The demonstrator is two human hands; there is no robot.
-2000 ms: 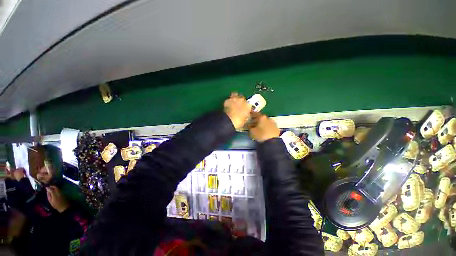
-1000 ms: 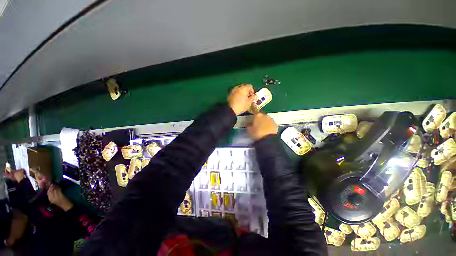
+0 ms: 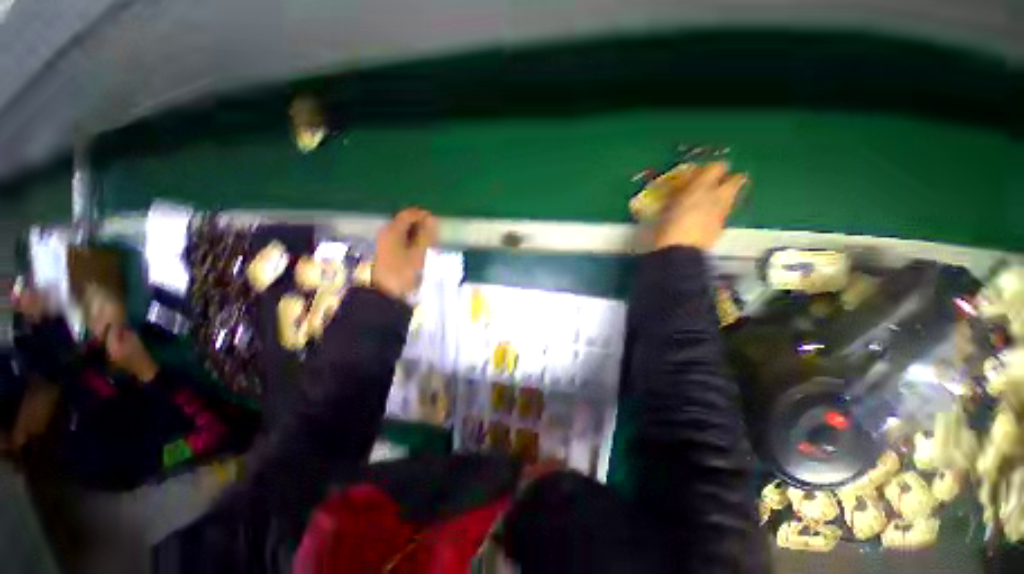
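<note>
The view is blurred. My right hand (image 3: 698, 207) is over the green belt, its fingers on the right part of a cream housing (image 3: 651, 202) with yellow showing on top. The hand hides the rest of the housing. Small dark bits, perhaps wires, lie just above it. My left hand (image 3: 402, 253) is apart from it, at the rail by the tray's upper left, fingers curled; whether it holds something small cannot be seen. The white cell tray (image 3: 567, 336) lies between my forearms, with yellow cells (image 3: 504, 358) in several pockets.
The black tape dispenser (image 3: 825, 432) stands right of the tray, with many cream housings (image 3: 910, 493) around it. More housings (image 3: 320, 272) and a dark wired pile (image 3: 221, 280) lie left. Another housing (image 3: 309, 126) is on the belt (image 3: 505, 168). A person's hand (image 3: 130, 352) is at far left.
My hands have moved apart: the left one left to the rail, the right one right and up over the belt. The housing is now under my right hand. The whole view has shifted and blurred.
</note>
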